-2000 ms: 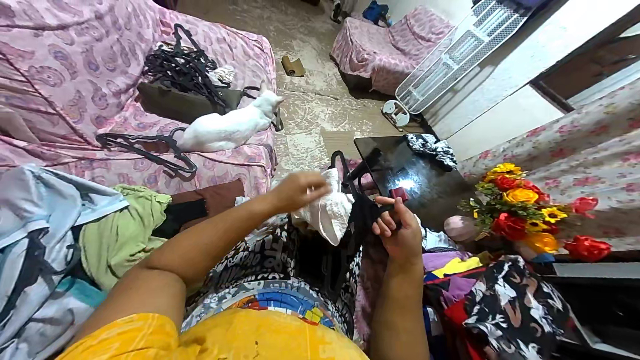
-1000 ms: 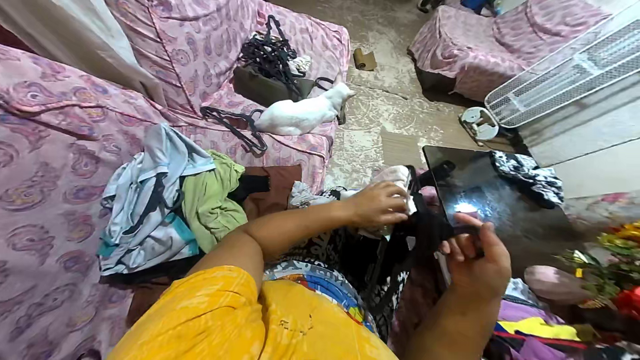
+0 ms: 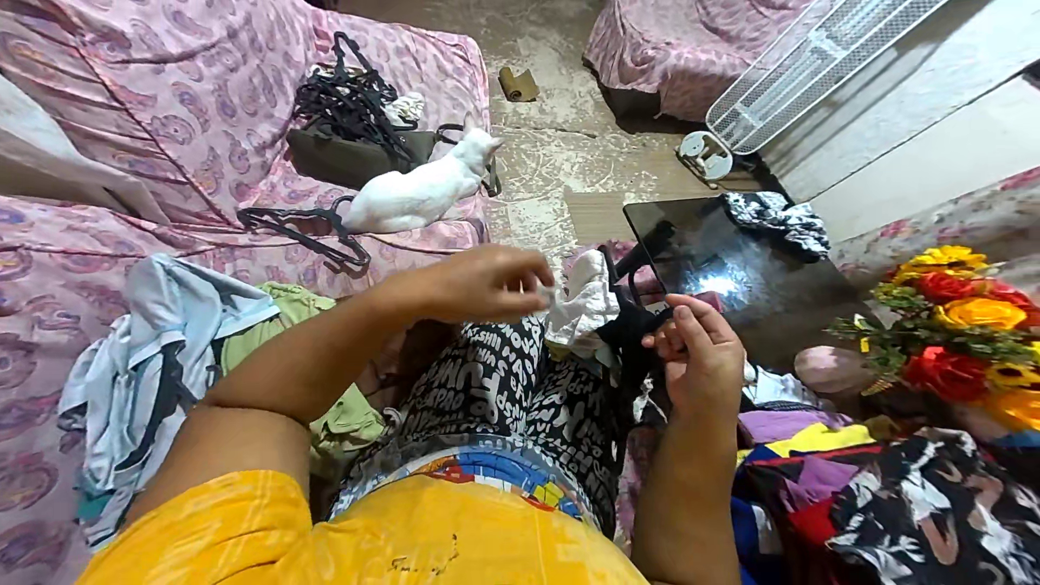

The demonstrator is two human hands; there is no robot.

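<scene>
My left hand (image 3: 500, 284) has its fingers curled at the left edge of a white cloth (image 3: 581, 301) above my lap; whether it pinches any of the cloth is unclear. Thumb and fingers of my right hand (image 3: 695, 337) are closed on a black cloth (image 3: 634, 331), just right of the white one. Part of a black hanger (image 3: 627, 276) shows beside the cloths, at the corner of a dark glossy table (image 3: 674, 236). Patterned black-and-white trousers (image 3: 479, 382) cover my legs.
At left, light blue clothes (image 3: 162, 325) and a green garment (image 3: 349, 418) lie on the sofa. Beyond are a white cat (image 3: 414, 195), a loose hanger (image 3: 305, 231) and piled black hangers (image 3: 349, 106). Right are artificial flowers (image 3: 959, 325) and a patterned garment (image 3: 934, 504) among colourful clothes.
One second ago my left hand lay over the white cloth; now it is at the cloth's left side. My right hand stays by the black cloth. The view has swung noticeably.
</scene>
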